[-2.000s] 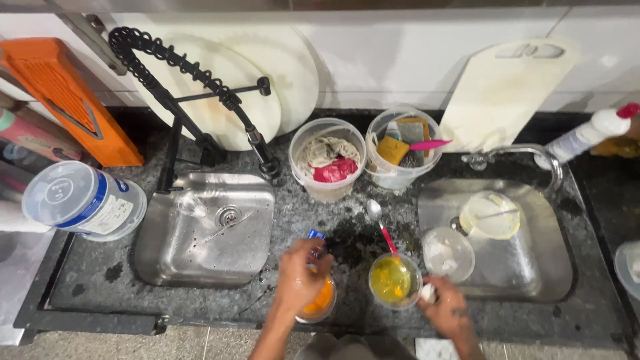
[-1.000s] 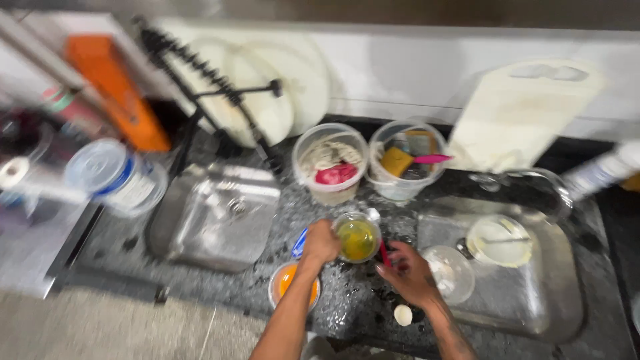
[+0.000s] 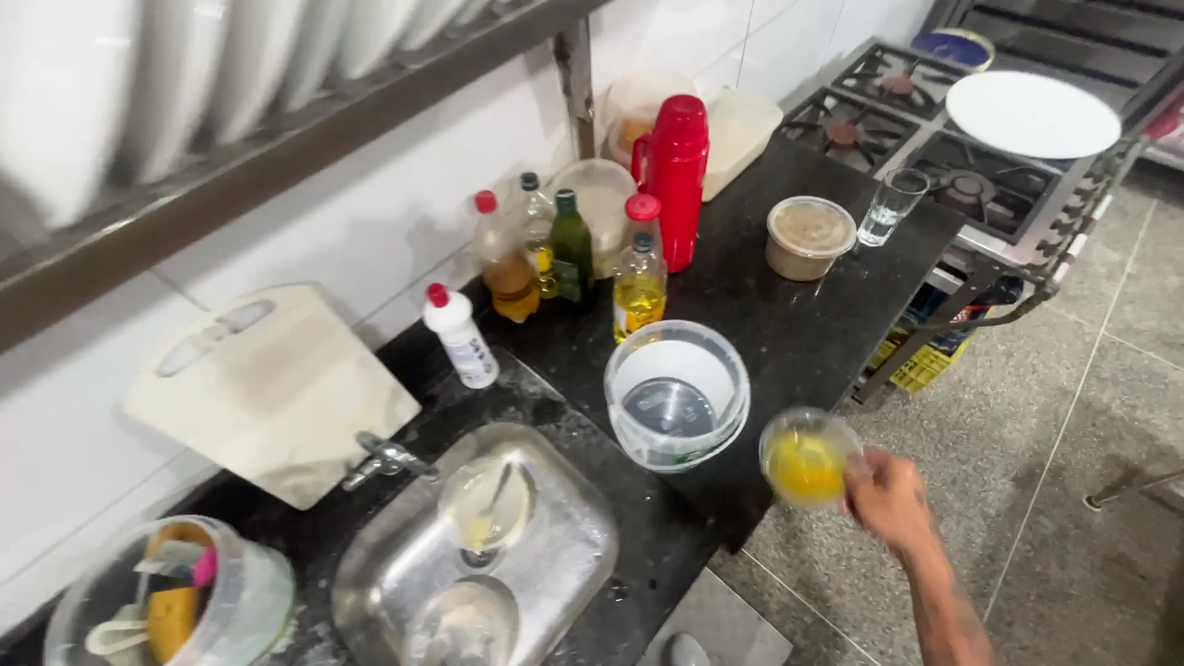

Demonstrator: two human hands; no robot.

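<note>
My right hand (image 3: 888, 499) grips the rim of a clear plastic bowl (image 3: 807, 462) with yellow and orange contents, probably raw egg. The bowl is held over the floor, just off the edge of the black countertop. To its left on the counter stands a clear, empty plastic bucket (image 3: 675, 407). In the steel sink (image 3: 583, 555) lie a bowl with a spoon in it (image 3: 487, 504) and a clear plastic container (image 3: 462, 624). My left hand is out of view.
A white cutting board (image 3: 268, 388) leans on the wall beside a white bottle (image 3: 462, 338). Behind the bucket stand an oil bottle (image 3: 640, 287), a red thermos (image 3: 680, 185), a lidded tub (image 3: 809, 238) and a glass (image 3: 893, 208). A gas stove (image 3: 962, 185) adjoins, bearing a white plate (image 3: 1033, 114).
The view has swung far to the right. The bowl was beside my left hand a second ago and is now in my right hand, beyond the sink. My left hand has left the view.
</note>
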